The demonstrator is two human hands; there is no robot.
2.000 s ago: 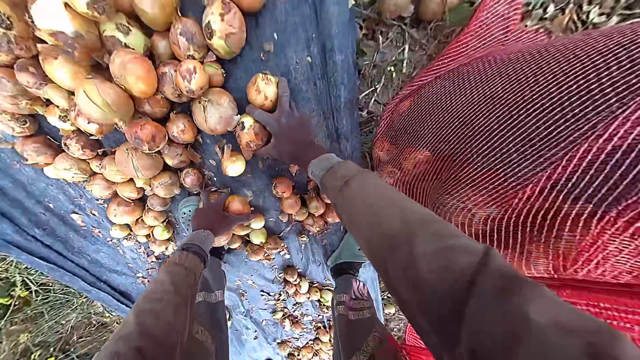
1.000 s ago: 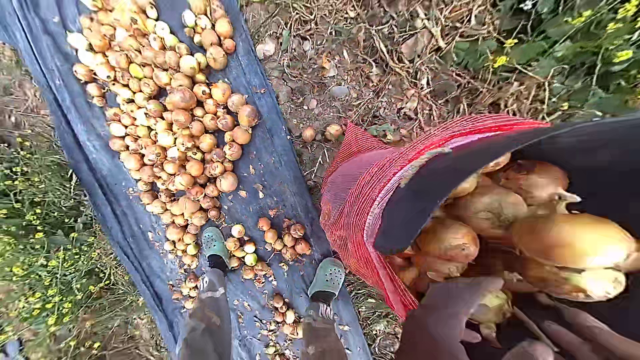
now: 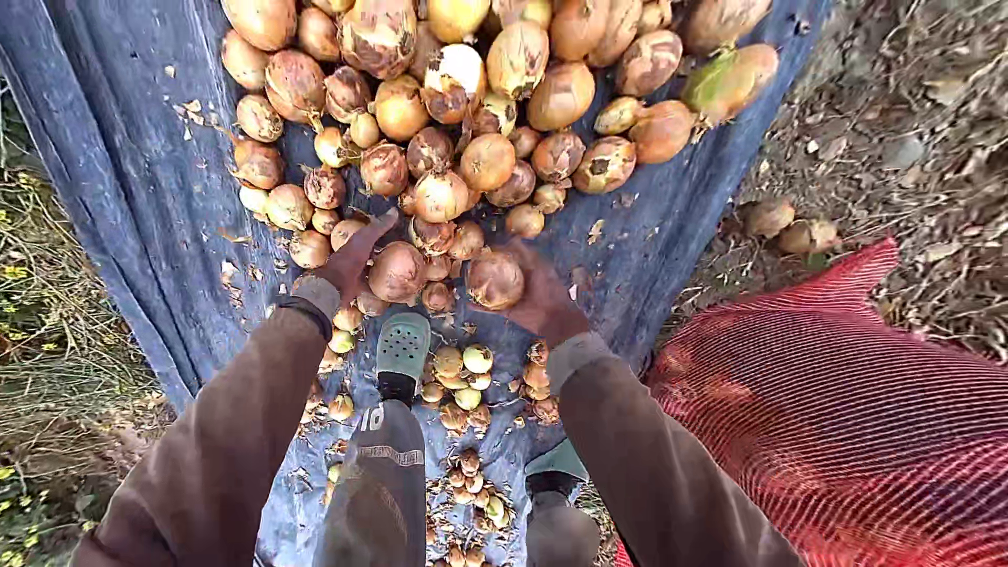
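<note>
My left hand (image 3: 356, 258) is beside a brown onion (image 3: 398, 272) near the lower edge of the pile, its thumb and palm against or close to the onion's left side. An onion (image 3: 495, 279) rests against the fingers of my right hand (image 3: 543, 295), which curl round its right side. Beyond both hands spreads a large pile of onions (image 3: 487, 162) on a blue ground sheet (image 3: 630, 228). A red mesh sack (image 3: 795, 394), bulging with onions, stands to the right of my right forearm.
Small onions lie in clusters (image 3: 465, 378) around my green clogs (image 3: 403, 345). A few onions (image 3: 768, 216) are on the bare soil right of the sheet, above the sack. Dry grass and weeds (image 3: 71, 339) border the sheet on the left.
One second ago both hands were at the sack's open mouth, among onions; now they are at the pile on the sheet. The view has swung back over the sheet.
</note>
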